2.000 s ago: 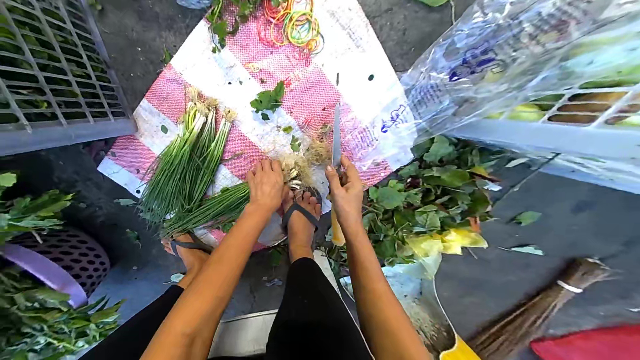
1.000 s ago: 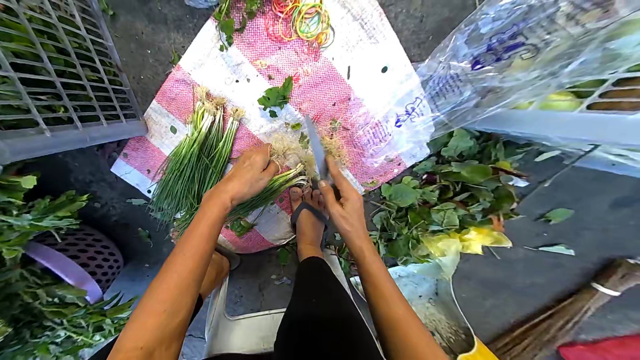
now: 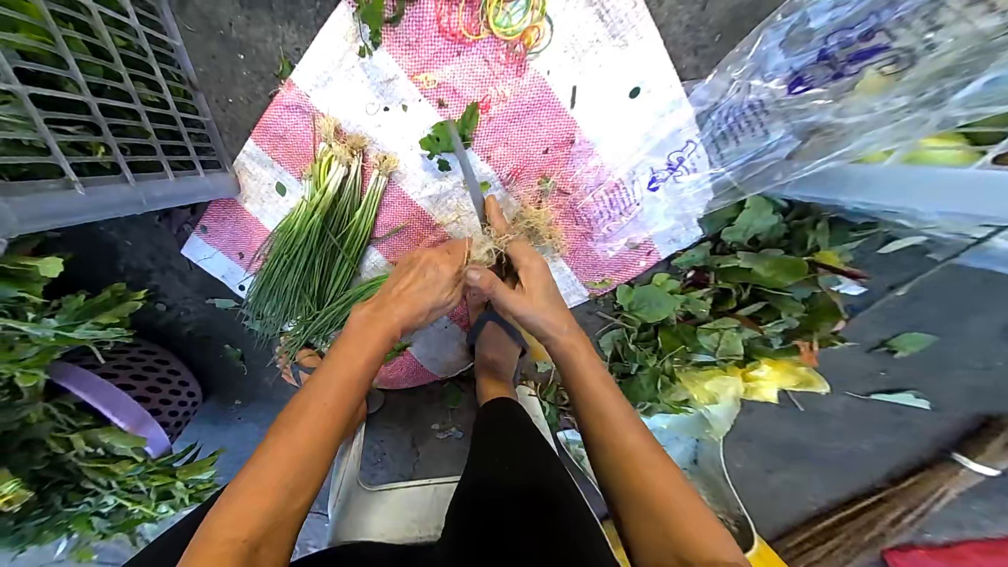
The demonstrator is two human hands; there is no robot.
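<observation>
My left hand (image 3: 429, 283) is closed around a bunch of green onions (image 3: 339, 315), its leaves trailing to the left and its roots at the fingertips. In my right hand (image 3: 524, 287) is a knife, its blade (image 3: 468, 169) pointing up and left; the handle is mostly hidden by the palm. The right thumb and fingers touch the bunch's roots beside the left fingers. Tied-looking bundles of green onions (image 3: 315, 228) lie left of my hands on a red-and-white woven sheet (image 3: 276, 126). Loose root trimmings (image 3: 539, 228) rest just beyond the right hand.
Rubber bands (image 3: 516, 20) lie at the sheet's top. A plastic crate (image 3: 118, 189) of greens and a purple basket (image 3: 142, 386) stand left. Leaf scraps (image 3: 724, 299), a clear plastic bag (image 3: 780, 102) and a twig broom (image 3: 890, 496) are right. My sandalled foot (image 3: 496, 346) is below my hands.
My hands have come together at the roots of the bunch. The knife blade, upright two seconds ago, now slants up and left.
</observation>
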